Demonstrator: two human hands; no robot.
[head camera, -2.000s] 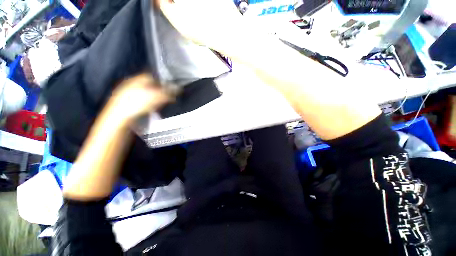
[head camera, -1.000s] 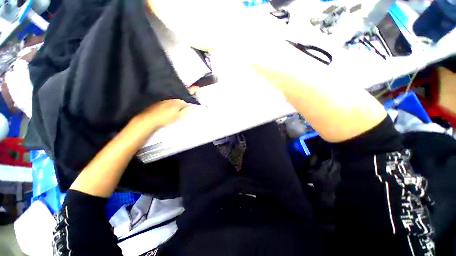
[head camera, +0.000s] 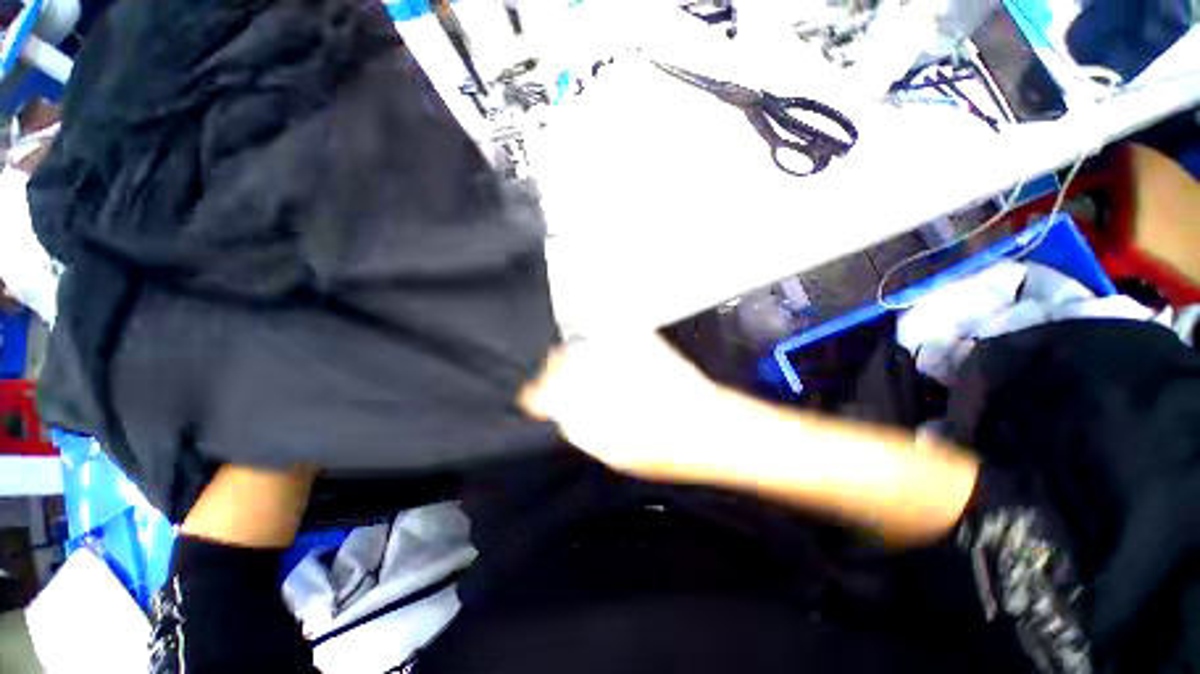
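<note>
The black garment piece (head camera: 303, 277) is spread over the left part of the white table and hangs over its front edge. My right hand (head camera: 605, 402), blurred, pinches the garment's right edge in front of the table. My left hand is hidden under the cloth; only the left forearm (head camera: 250, 503) shows below it. Small metal machine parts (head camera: 507, 99) show at the cloth's upper right edge. The black-handled shears (head camera: 776, 121) lie on the table to the right.
The white table (head camera: 684, 237) runs to the right, with a dark phone (head camera: 1017, 63) and small dark tools (head camera: 941, 86) on it. A blue bin (head camera: 1079, 250) with pale cloth (head camera: 987, 310) stands below right. More pale cloth (head camera: 382, 579) lies at lower left. A red crate (head camera: 1138, 217) is at far right.
My right hand has come back from the machine to the table's front, drawing the cloth's edge towards me. My left hand has gone under the cloth. The shears show fully.
</note>
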